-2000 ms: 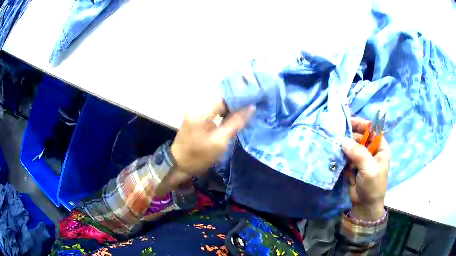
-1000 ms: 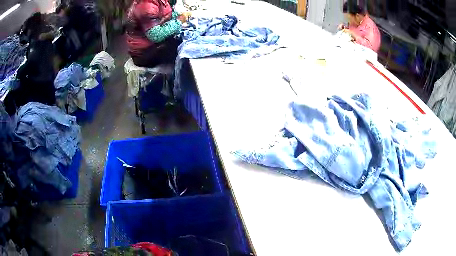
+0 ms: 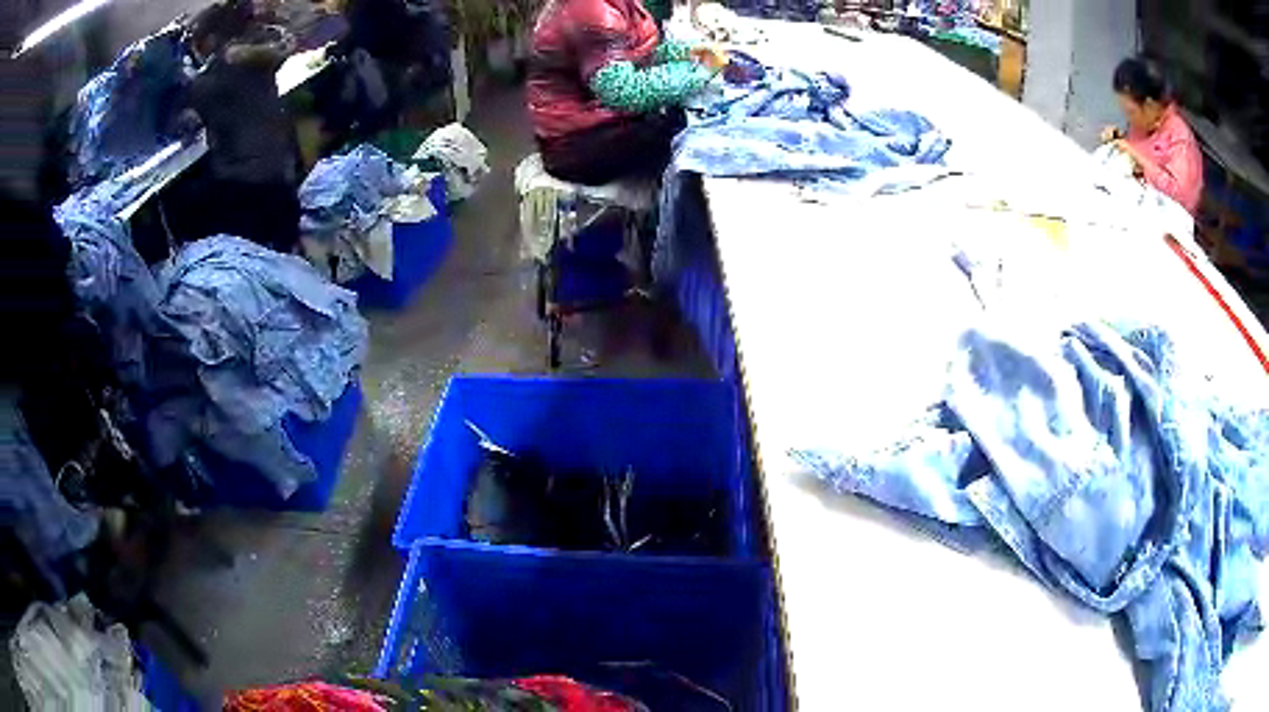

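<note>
A light-blue mottled denim garment (image 3: 1072, 473) lies crumpled on the white table (image 3: 891, 612) at the right, with one narrow part pointing left and folds hanging toward the lower right. Neither of my hands is in the picture. No snips can be made out. A strip of my red and dark patterned clothing shows at the bottom edge.
Two blue crates (image 3: 585, 394) stand left of the table, the farther holding dark material with pale strips. Garment piles (image 3: 251, 348) sit in crates at the left. A seated person (image 3: 599, 84) handles another denim heap (image 3: 807, 132); another person (image 3: 1169, 146) sits across the table.
Two seconds ago my hands held the garment and orange snips; one second ago both were out of view. Since then the view has swung left, and table and garment appear farther right.
</note>
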